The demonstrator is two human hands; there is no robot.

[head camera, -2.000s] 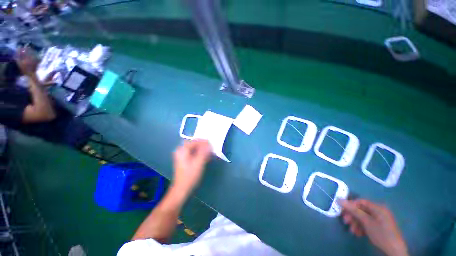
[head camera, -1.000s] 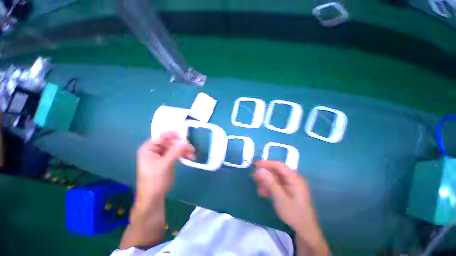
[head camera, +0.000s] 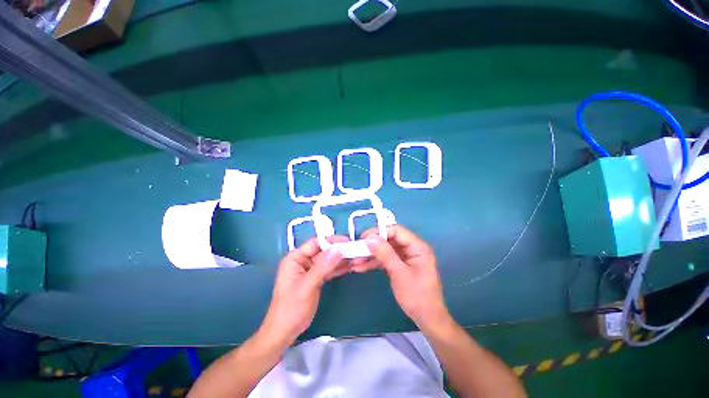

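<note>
A white plastic frame (head camera: pixel 352 204) is held up in front of me over the bench, its thick edge towards me. My left hand (head camera: pixel 302 281) grips its near left corner and my right hand (head camera: pixel 406 270) its near right corner, fingertips and thumbs on the thick edge. Whether a small piece lies under the fingers is hidden. Three more frames lie in a back row, the rightmost (head camera: pixel 417 165) apart from the others. Two frames lie in front of them, the left one (head camera: pixel 302 231) partly covered by the held frame and hands. Fine lines cross some openings.
A curled white sheet (head camera: pixel 186 235) and a small square sheet (head camera: pixel 239 190) lie left, near the metal post (head camera: pixel 117 93). A long thin strand (head camera: pixel 536 210) curves on the bench at right. Teal boxes stand left (head camera: pixel 22 259) and right (head camera: pixel 609 206), with blue and clear hoses. Another frame (head camera: pixel 371 14) lies far back.
The view has swung right. The frame held at the left is now in front of me, gripped by both hands. My right hand has come in from beside the lying frames to the held frame.
</note>
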